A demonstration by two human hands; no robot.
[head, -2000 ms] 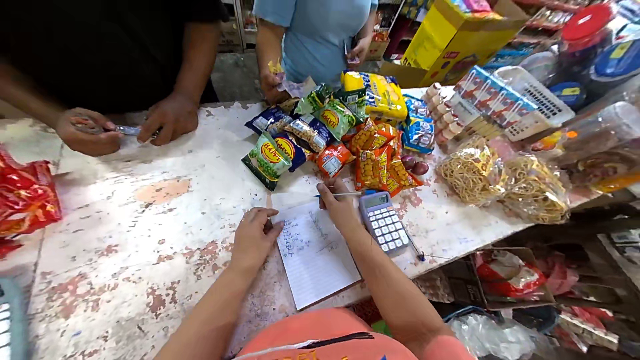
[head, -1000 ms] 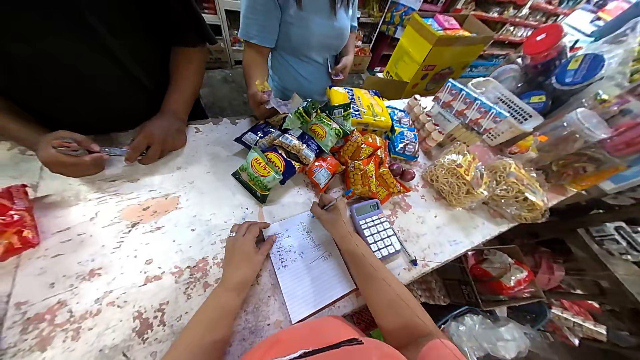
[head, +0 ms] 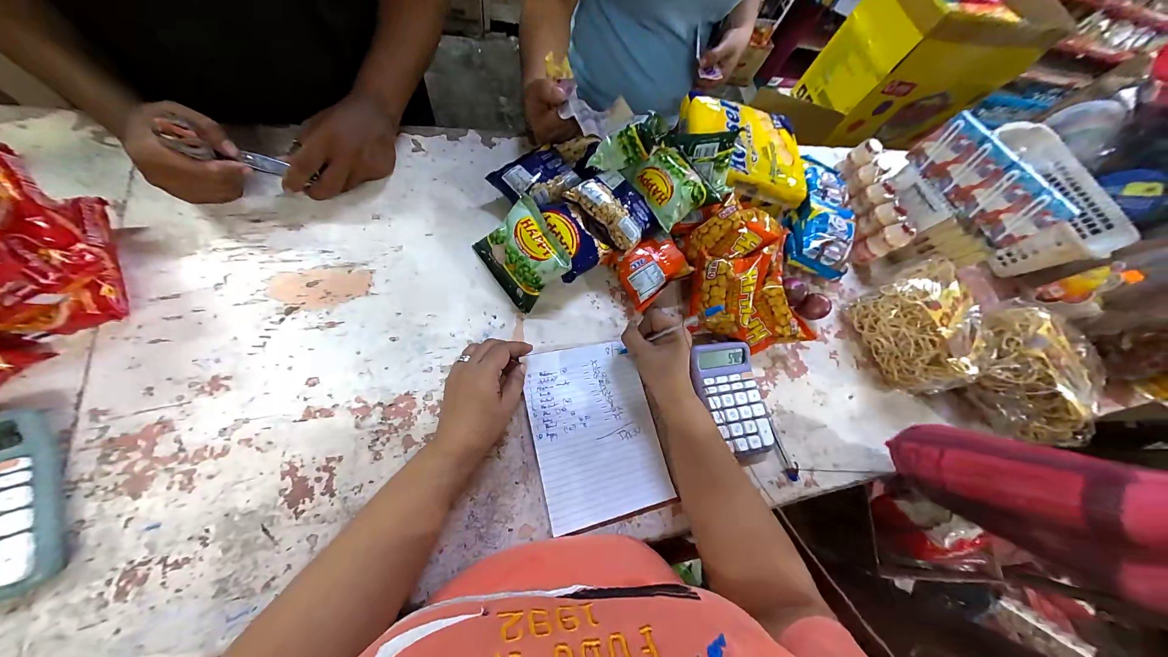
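Note:
My right hand (head: 662, 351) is closed around a pen (head: 664, 334), its tip at the top right of a lined notepad (head: 602, 484) that bears handwriting. My left hand (head: 484, 383), a ring on one finger, rests at the pad's upper left edge and holds nothing. Just right of my right hand lies a purple and white calculator (head: 733, 397). Beyond the pad is a pile of snack packets: green ones (head: 529, 251), dark blue ones, orange ones (head: 730, 301) and a yellow pack (head: 748, 151). Small red onions (head: 812, 305) touch the orange packets.
Across the worn white counter (head: 319, 365), one person's hands (head: 265, 164) hold a small metallic object; another person in blue (head: 639, 55) stands beside. Bags of noodle-like strands (head: 912, 328), a white basket (head: 1068, 201), a yellow box (head: 876, 73), red packets (head: 55, 255) and a second calculator (head: 27, 502) surround the area.
A red, dark-banded thing has come into view at the lower right. My right hand stays at the pad's upper right with the pen.

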